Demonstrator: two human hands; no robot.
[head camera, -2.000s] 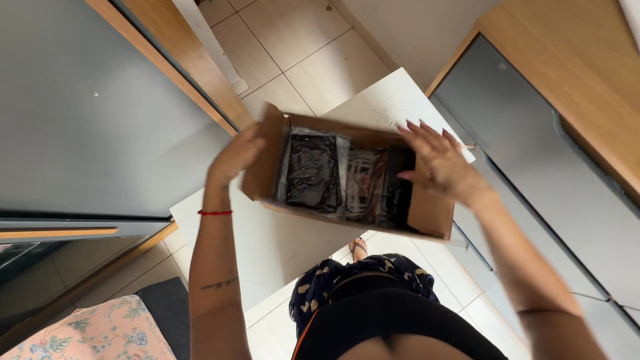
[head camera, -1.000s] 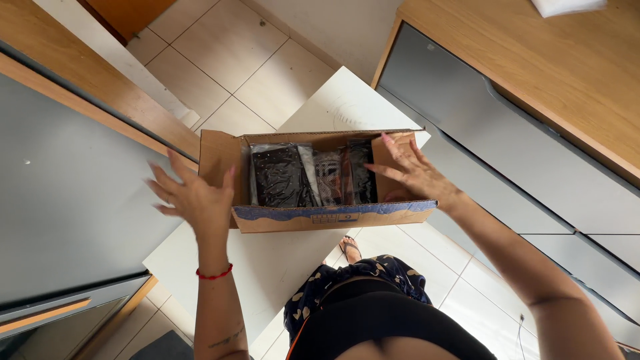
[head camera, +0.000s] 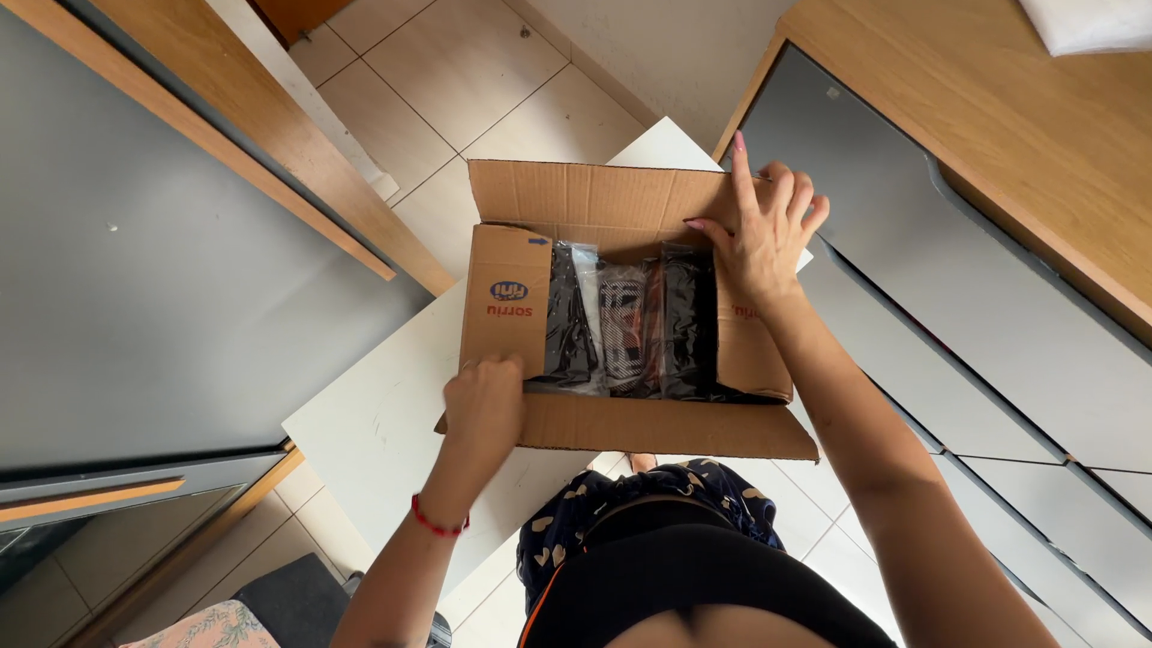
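Observation:
A cardboard box (head camera: 630, 427) stands on a white tabletop, with its long flaps spread and its two short end flaps folded inward. Inside are a black item in clear plastic (head camera: 571, 315), a checked item in clear plastic (head camera: 621, 328) and another black plastic-wrapped item (head camera: 688, 319). My left hand (head camera: 486, 400) is closed at the near left corner, on the edge by the left end flap (head camera: 506, 297). Over the far right corner, my right hand (head camera: 774, 225) has its fingers spread, touching the far flap; whether it grips the flap is unclear.
The white tabletop (head camera: 360, 432) extends under the box. Grey doors with wooden edging (head camera: 180, 243) rise at the left, and a grey-fronted wooden drawer unit (head camera: 1017, 135) stands at the right. A white item (head camera: 1093, 22) lies on its top. A floral-covered thing (head camera: 211, 628) is at lower left.
The box's end flaps, upright before, now lie folded inward, and its long flaps are spread outward. My left hand has come from beside the box down to its near left corner.

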